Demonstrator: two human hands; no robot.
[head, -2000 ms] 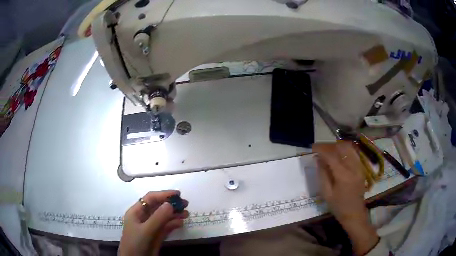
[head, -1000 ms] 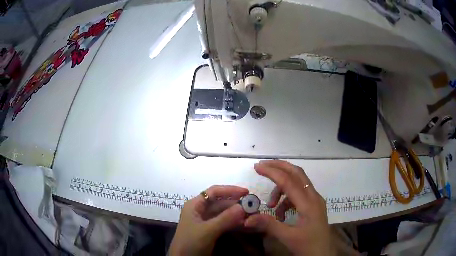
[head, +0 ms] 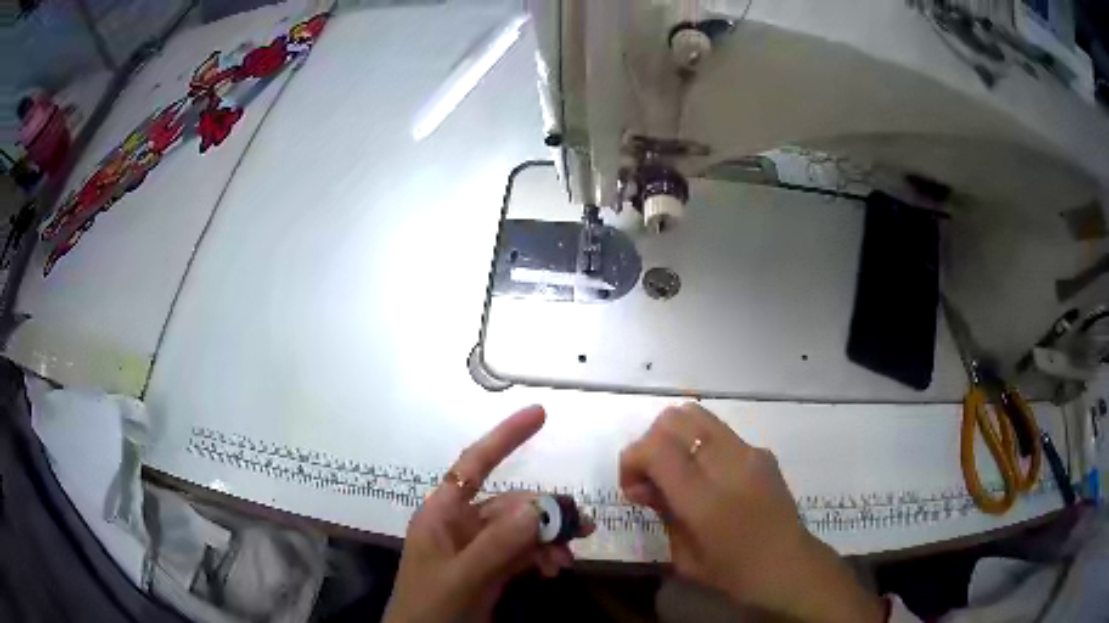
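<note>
A small round bobbin with a pale face and a dark side is between the thumb and fingers of my left hand, low in the head view. My left index finger points up and away from it. My right hand is just right of the bobbin, apart from it, with thumb and fingertips together. No thread can be made out between the hands, and I cannot tell if the right fingertips hold one.
The white sewing machine stands behind my hands, its needle area over a shiny plate. A black flat phone lies on the bed. Orange-handled scissors lie at right. A printed ruler follows the table's front edge.
My right hand, open beside the bobbin a second ago, has moved right and its fingers have closed. My left hand has turned the bobbin and lifted its index finger. The view has shifted.
</note>
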